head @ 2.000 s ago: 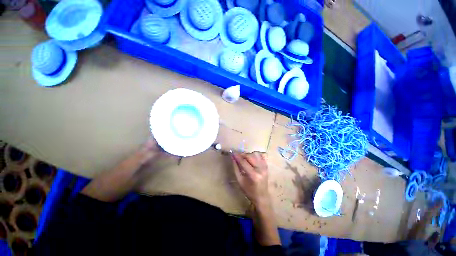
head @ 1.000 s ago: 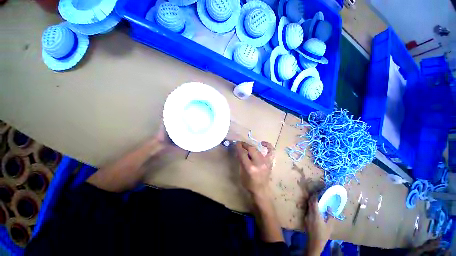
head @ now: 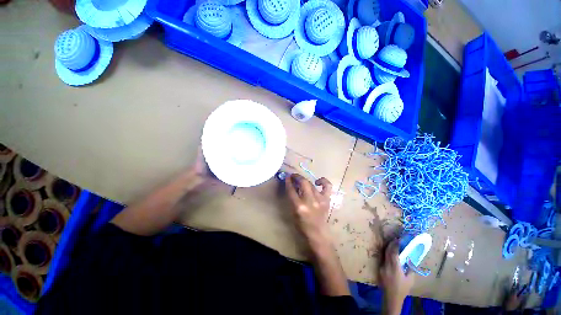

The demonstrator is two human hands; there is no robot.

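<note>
An upturned light-blue hat (head: 244, 143), its brim overexposed to white, is held over the cardboard-covered bench. My left hand (head: 206, 170) grips its lower left edge; most of the fingers are hidden behind the brim. My right hand (head: 309, 200) is right of the hat, fingers bent, pinching a thin light-blue cord piece (head: 308, 170) that sticks up from the fingertips. A small white and dark item (head: 282, 175) is by the thumb and index fingertips; I cannot tell whether they touch it. A white teardrop-shaped bottle (head: 303, 111) lies beside the blue tray.
The blue tray (head: 246, 69) of domed hats lies beyond. A tangled cord pile (head: 424, 178) is on the right. Another person's hand (head: 393, 274) holds a hat (head: 415, 249) below it. Hats (head: 77, 54) sit at far left, brown hats (head: 38, 252) lower left, a second tote (head: 470, 98) right.
The view has shifted, moving the scene right. My right hand's fingertips are now close to the small white and dark item. The other person's hand has come in and tilted the hat that lay on the bench.
</note>
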